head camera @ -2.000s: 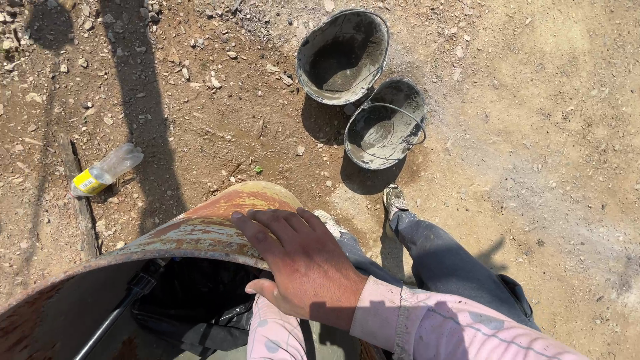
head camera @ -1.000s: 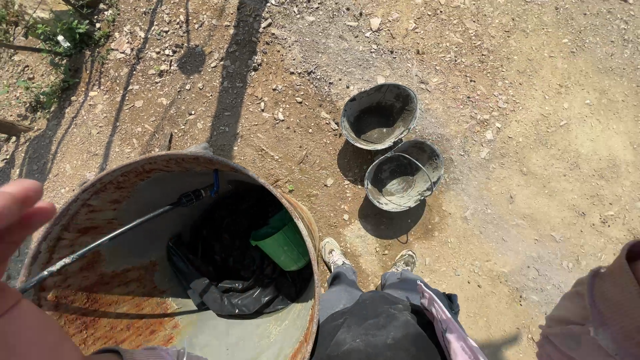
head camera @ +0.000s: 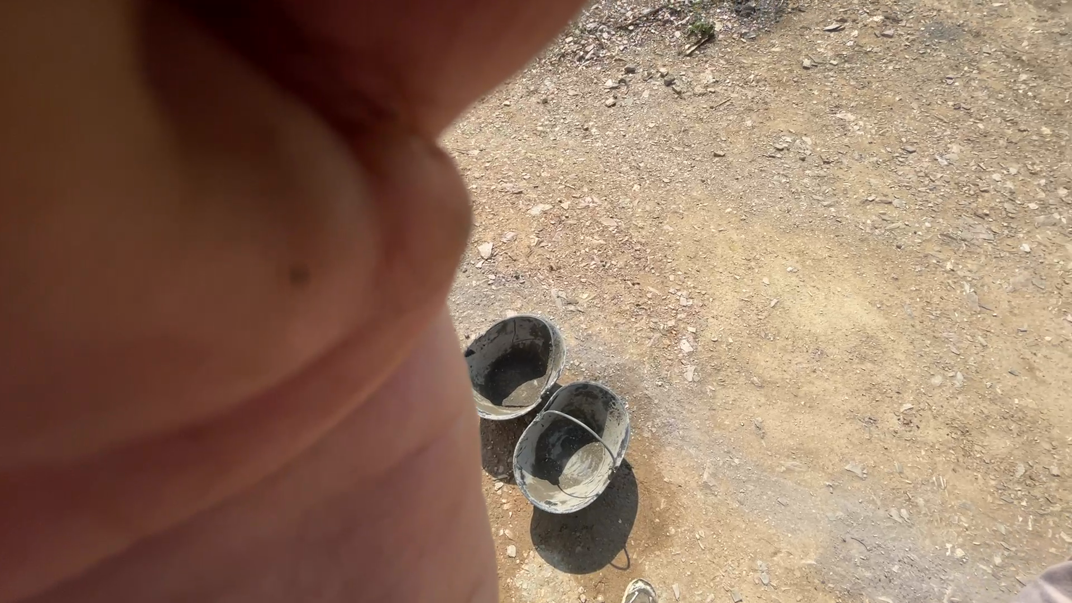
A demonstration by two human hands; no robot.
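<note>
My left hand is very close to the camera and fills the left half of the view, blurred. Its fingertips are out of frame, so I cannot tell whether it holds anything. Past its edge, two mortar-smeared buckets stand side by side on the ground. The upper bucket is partly covered by the hand; the lower bucket has a wire handle lying across its mouth. Grey residue coats both inside. My right hand is out of view; only a bit of sleeve shows at the lower right corner.
Dry, stony ground stretches across the right side. The tip of a shoe shows at the bottom edge, below the buckets. Small stones and a green tuft lie near the top.
My left hand, at the left edge one second ago, now covers much of the view. The view has swung, and the rusty drum with the green container and black plastic no longer shows.
</note>
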